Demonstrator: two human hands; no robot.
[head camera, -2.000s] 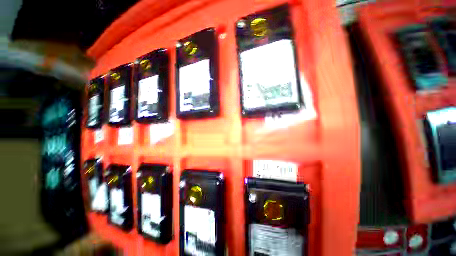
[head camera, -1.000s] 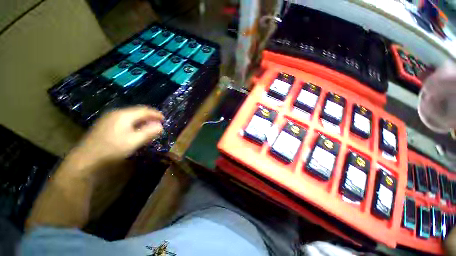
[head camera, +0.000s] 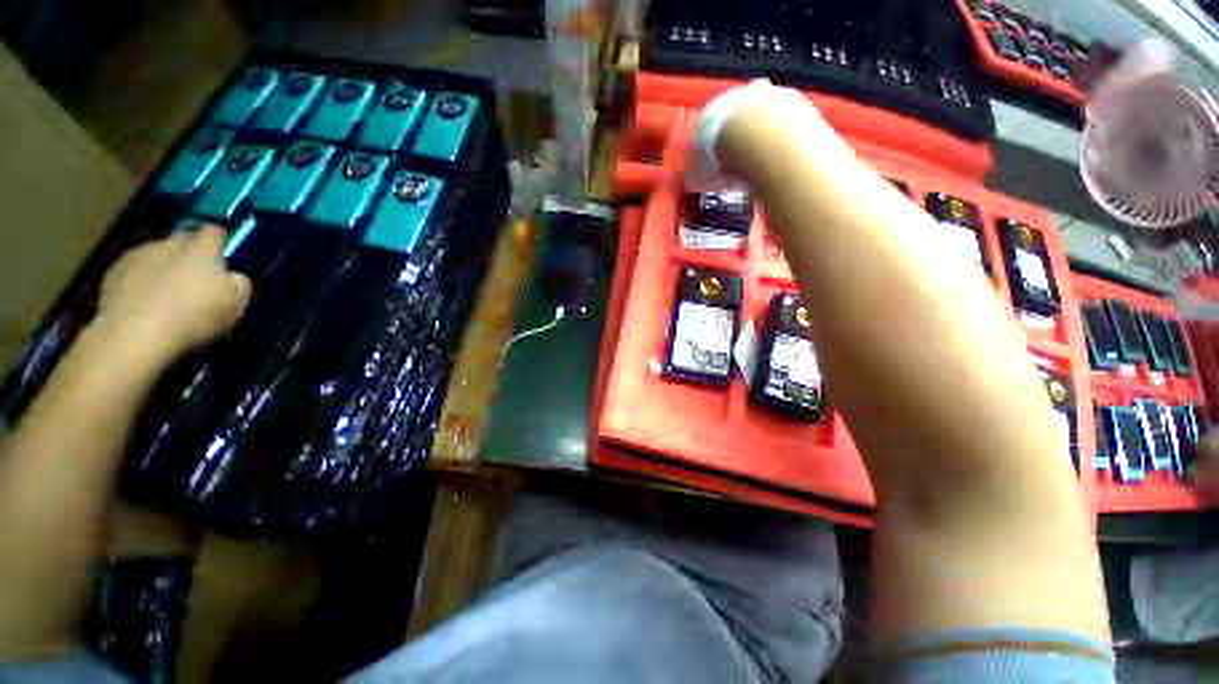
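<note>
My left hand (head camera: 174, 297), bare, reaches to the front row of teal covers (head camera: 297, 177) on the black blister trays (head camera: 288, 321). A teal sliver shows beside its fingertips; its grip cannot be told. My right hand (head camera: 738, 127), in a white glove, is over the far left pocket of the red foam tray (head camera: 618, 401). A phone with a white label (head camera: 722, 217) shows just below it; the fingers are hidden. Other phones lie label up in the tray, such as one at the near left (head camera: 702, 325). My right forearm hides several pockets.
A dark device (head camera: 567, 261) with a white cable lies on the green bench strip (head camera: 537, 421) between the stacks. A black foam tray (head camera: 816, 47) stands behind the red one. A neighbouring red tray (head camera: 1136, 497) holds teal-edged phones. A pale round fan (head camera: 1152, 134) is at top right.
The view has shifted, with the blister trays now closer. My left hand has moved to the teal covers. My right arm has come in across the red tray.
</note>
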